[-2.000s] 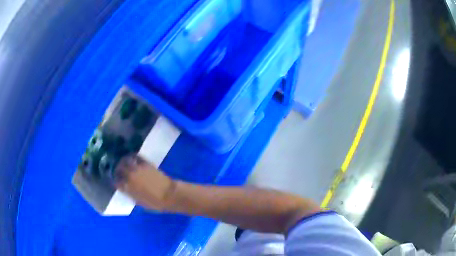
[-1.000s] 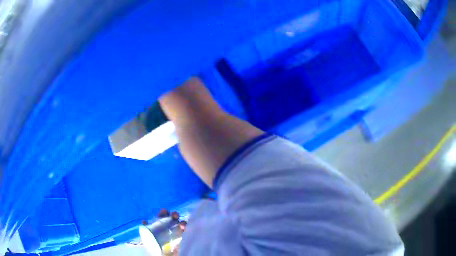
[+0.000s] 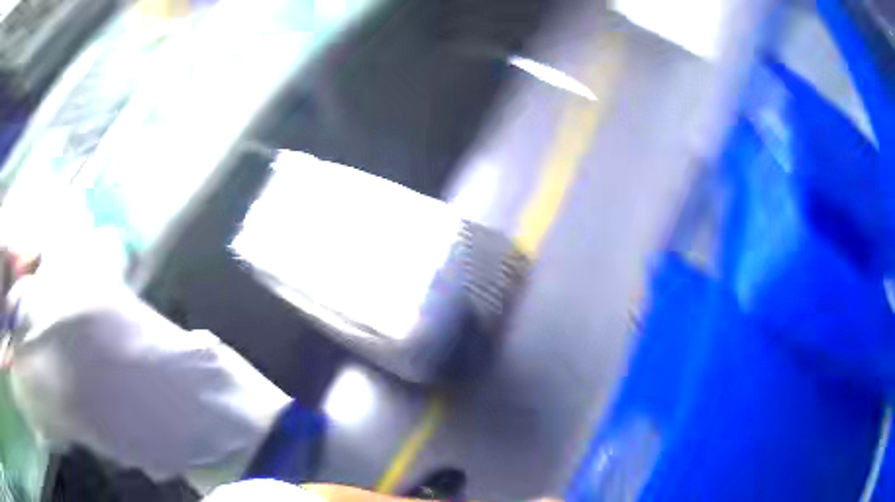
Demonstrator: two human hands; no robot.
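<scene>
The view is strongly blurred. Nearest in front is a bright white box-like thing with a flat top and a ribbed grey right side; I cannot tell what it is. A strip of bare skin shows at the bottom edge beside a white rounded shape. I cannot tell which arm it belongs to or whether the white shape is a sleeve or an object. Neither of my hands can be made out.
Another person's pale sleeve is at the lower left, beside a bright bench area. Blue covering fills the right side. Grey floor with a yellow line runs between. A dark shape is at the bottom edge.
The view has swung away from the reel carton and blue crate to the floor and another person. My arm that reached to the carton is no longer there.
</scene>
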